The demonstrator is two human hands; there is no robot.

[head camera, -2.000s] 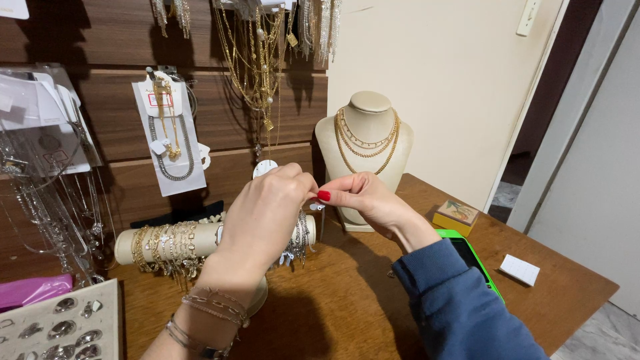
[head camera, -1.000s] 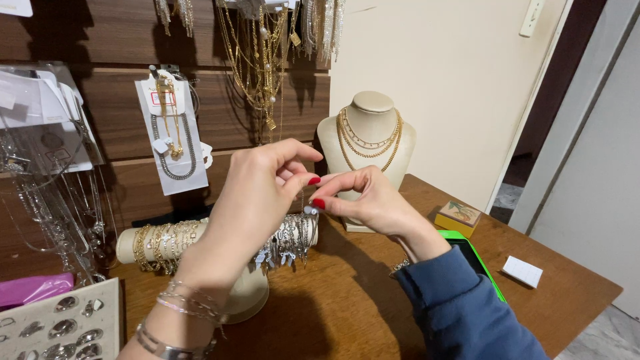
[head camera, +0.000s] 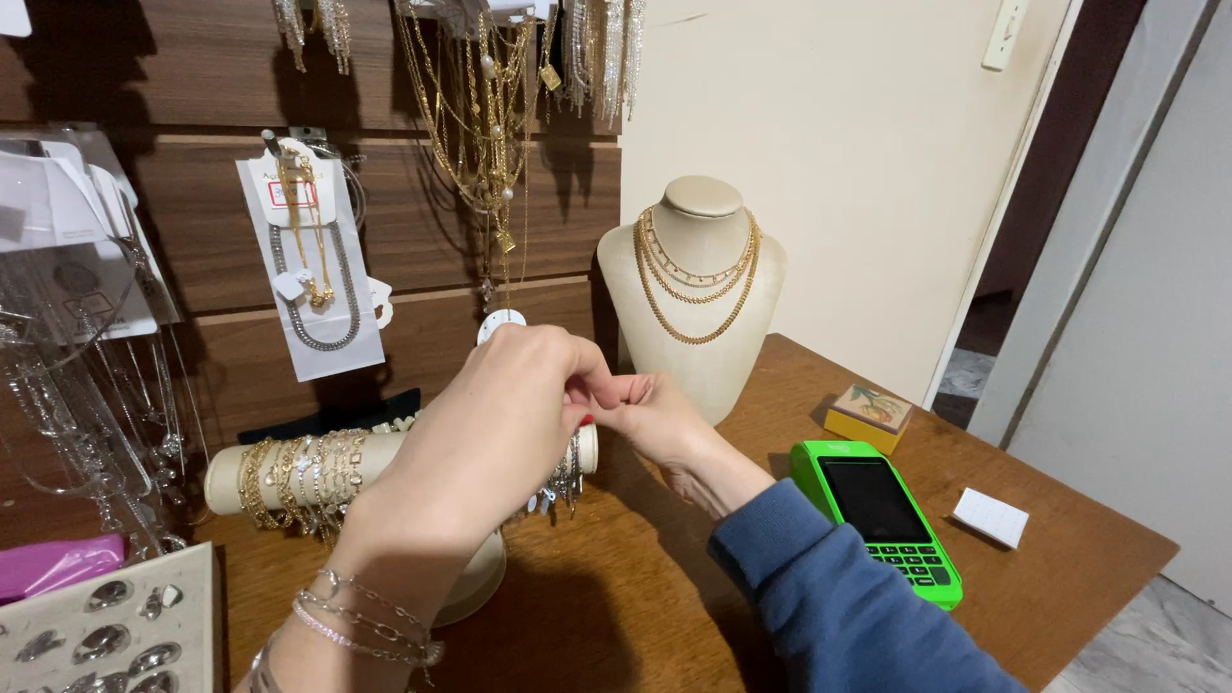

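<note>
My left hand (head camera: pixel 491 423) and my right hand (head camera: pixel 669 428) meet fingertip to fingertip at the right end of a cream bracelet display roll (head camera: pixel 226 481). What the fingers pinch is hidden behind the left hand, so I cannot tell whether either hand holds anything. Gold bracelets (head camera: pixel 274 476) hang around the left part of the roll, silver bracelets (head camera: pixel 576 472) at its right end. Several silver chain bracelets (head camera: pixel 366 621) circle my left wrist. Behind my hands stands a cream bust (head camera: pixel 626 279) wearing gold necklaces (head camera: pixel 698 337).
A green card terminal (head camera: pixel 876 500), a small yellow box (head camera: pixel 866 419) and a white card (head camera: pixel 991 518) lie on the wooden table's right side. A tray of rings (head camera: pixel 214 597) is at the lower left. Necklaces (head camera: pixel 496 125) and a carded chain (head camera: pixel 327 342) hang on the slatted wall.
A second ago the fingers were slightly apart above the roll, a small pale thing by the right fingertips. Now both hands are together and lower, and that thing is hidden.
</note>
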